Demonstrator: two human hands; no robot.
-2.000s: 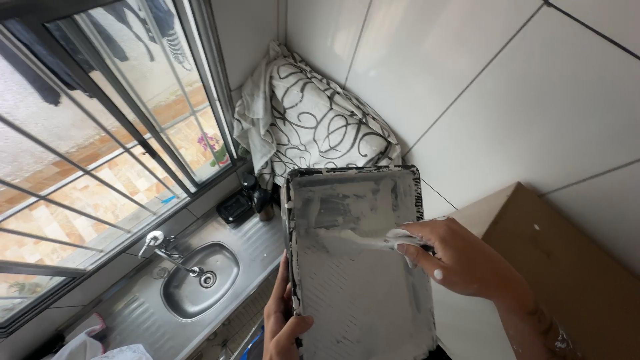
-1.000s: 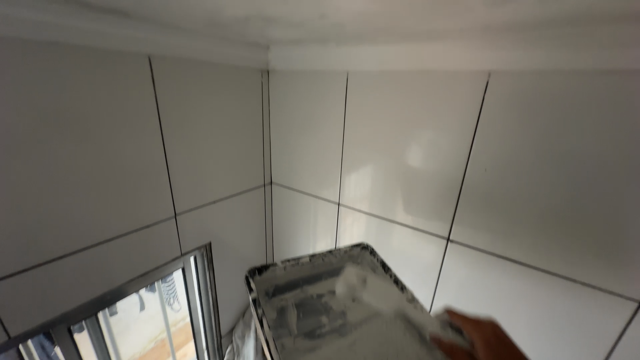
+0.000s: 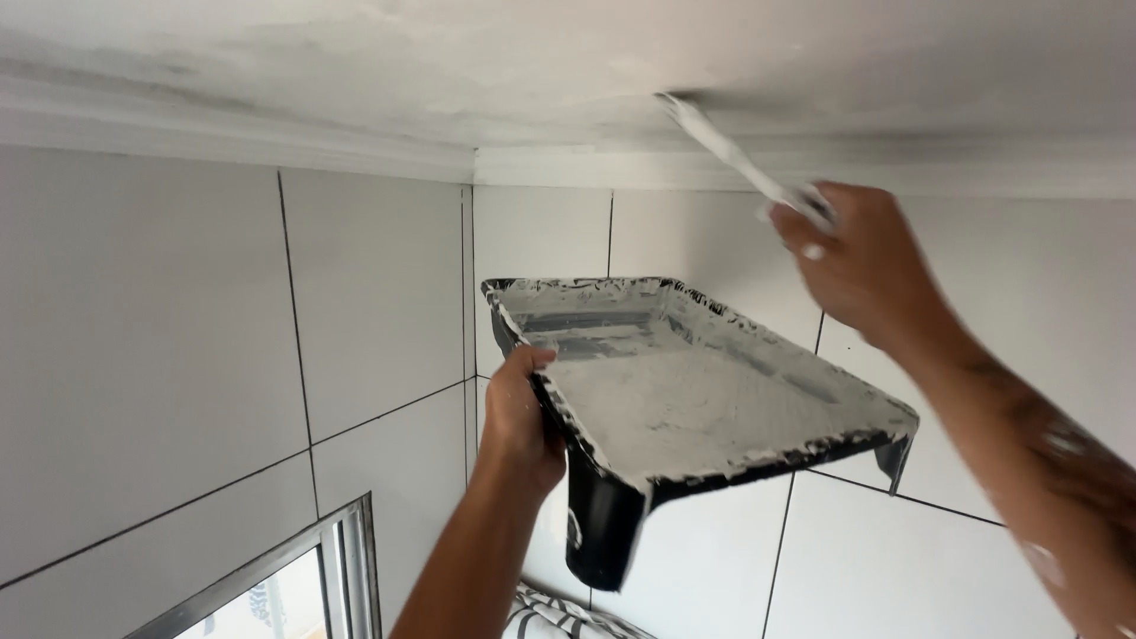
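My left hand (image 3: pixel 519 417) grips the left rim of a black plastic paint tray (image 3: pixel 692 390), thumb over the edge and fingers underneath. White paint coats the tray's inside and rim. Up and to the right, my right hand (image 3: pixel 856 257) is closed around a long white tool (image 3: pixel 732 155), blurred by motion and smeared with paint, possibly a paintbrush or putty knife. Its far end is at the ceiling (image 3: pixel 550 80), where the surface looks patchy. White spots of paint mark my right hand and forearm.
White cornice (image 3: pixel 568 167) runs along the ceiling above tiled walls (image 3: pixel 382 293) that meet in a corner behind the tray. An aluminium window frame (image 3: pixel 355 541) is low on the left. Patterned black-and-white fabric (image 3: pixel 568 617) lies below the tray.
The view has tilted up from the sink to the ceiling. My right hand has risen from the tray with the white tool, which now meets the ceiling. The left hand still holds the tray.
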